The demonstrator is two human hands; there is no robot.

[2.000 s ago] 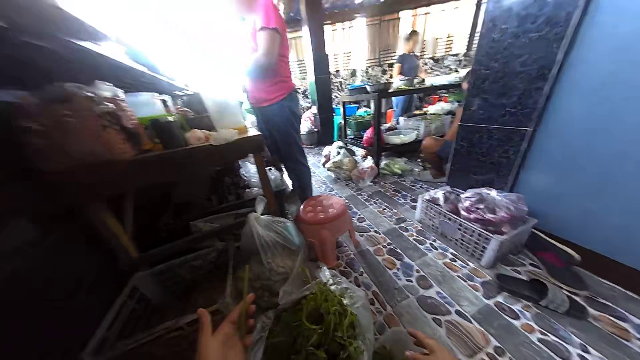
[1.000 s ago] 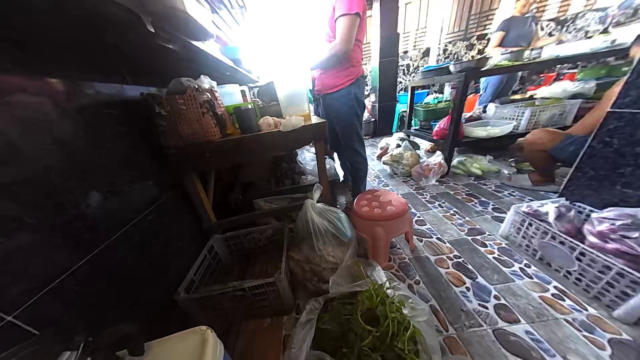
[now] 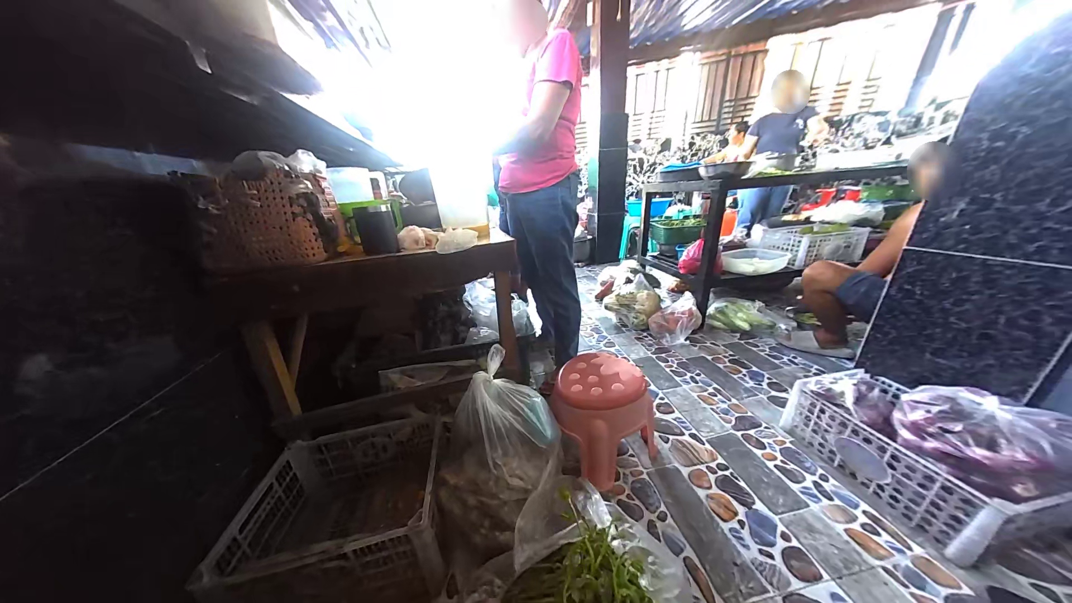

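Neither my left hand nor my right hand shows in the current head view. At the bottom middle, leafy green stems [image 3: 590, 565] lie in an opened clear plastic bag [image 3: 662, 563]. A knotted clear plastic bag [image 3: 502, 444] with pale contents, hard to make out, stands just behind it. Touching or close to that bag on its right is a stack of reddish plastic stools [image 3: 600, 406]. A grey plastic crate [image 3: 310, 544] with slatted sides sits on the floor at the lower left.
A wooden table [image 3: 402, 266] with a woven basket [image 3: 264, 213] stands at left. A person in a pink shirt [image 3: 553, 109] stands beside it. At right are a white crate [image 3: 904, 477] of bagged purple produce and a tiled pillar [image 3: 997, 218]. Farther back, people are around a black table [image 3: 718, 188].
Both hands, seen low by the bag of greens two seconds ago, are out of view. The view has swung about. A pale container lid or box at the lower left one second ago no longer shows.
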